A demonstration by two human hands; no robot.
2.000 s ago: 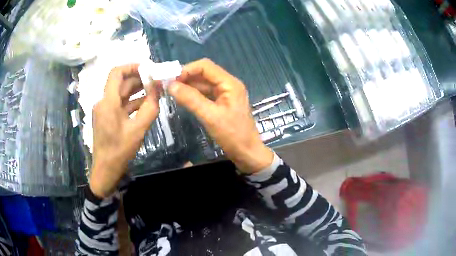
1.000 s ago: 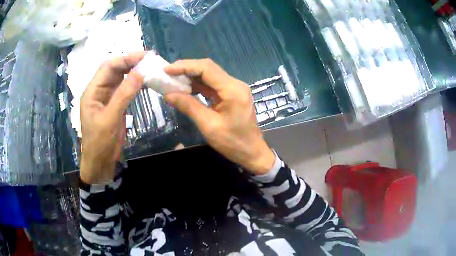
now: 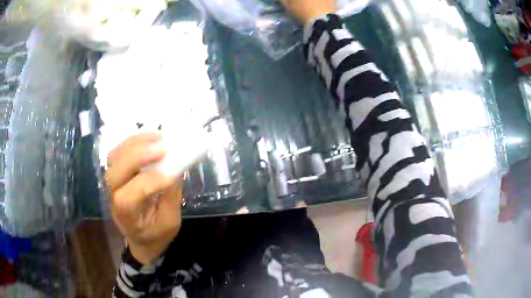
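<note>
My left hand (image 3: 145,195) holds a white unit (image 3: 185,152) between thumb and fingers, over the near part of the left tray. The unit is blurred and merges with the bright heap of small white pieces (image 3: 151,87) behind it. My right hand (image 3: 311,7) is at the top edge of the picture, mostly cut off, by the large clear plastic bag (image 3: 279,36); its fingers are out of view. The middle blister tray (image 3: 279,105) lies below the bag, with slim silvery parts (image 3: 303,166) at its near edge, partly behind my right sleeve.
The filled blister tray (image 3: 466,110) with rows of white units is at right. Stacked clear trays (image 3: 43,134) are far left. A bag of cream pieces (image 3: 108,23) is back left. A red stool (image 3: 367,250) shows on the floor, partly behind my sleeve.
My right hand has let go of the white unit and reached forward to the back. My left hand has moved down and a little right, still holding the unit. The view has shifted.
</note>
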